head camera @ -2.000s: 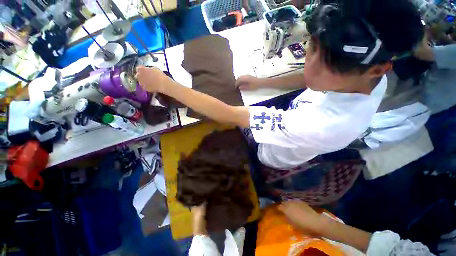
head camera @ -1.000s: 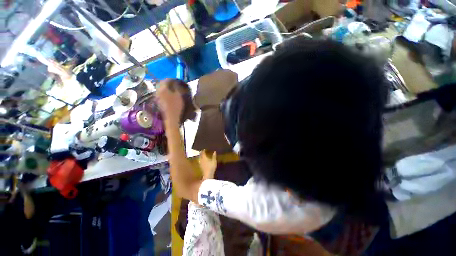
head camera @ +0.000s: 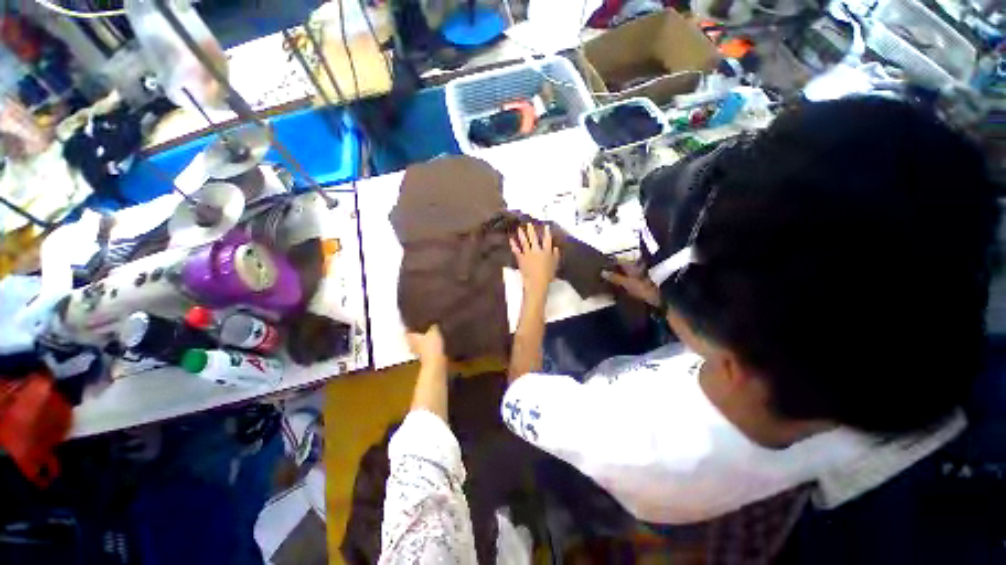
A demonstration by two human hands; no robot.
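Brown cut pieces (head camera: pixel 450 276) lie overlapped on the white table in front of the neighbouring worker. My left hand (head camera: pixel 428 344), in a white patterned sleeve, is at their near left corner, fingers closed on the cloth edge; the fingertips are small and blurred. My right hand is not in view. The neighbour's one hand (head camera: pixel 534 256) lies spread on the right side of the pieces. Their other hand (head camera: pixel 634 285) is at a narrower brown piece (head camera: pixel 582 265). A crumpled brown heap (head camera: pixel 485 441) lies on a yellow board (head camera: pixel 351 414) below the table.
The neighbour's head (head camera: pixel 827 265) and white shirt fill the right. At left stand a purple machine part (head camera: pixel 243 274), bottles (head camera: pixel 226 366) and thread cones (head camera: pixel 207 210). A white basket (head camera: pixel 518 105) and a carton (head camera: pixel 649 53) are behind the table. A red object (head camera: pixel 33 425) is at far left.
My left hand has moved from the brown heap up to the pieces on the table. My right hand has left view. The neighbour's arm has come back from the purple part to the brown pieces.
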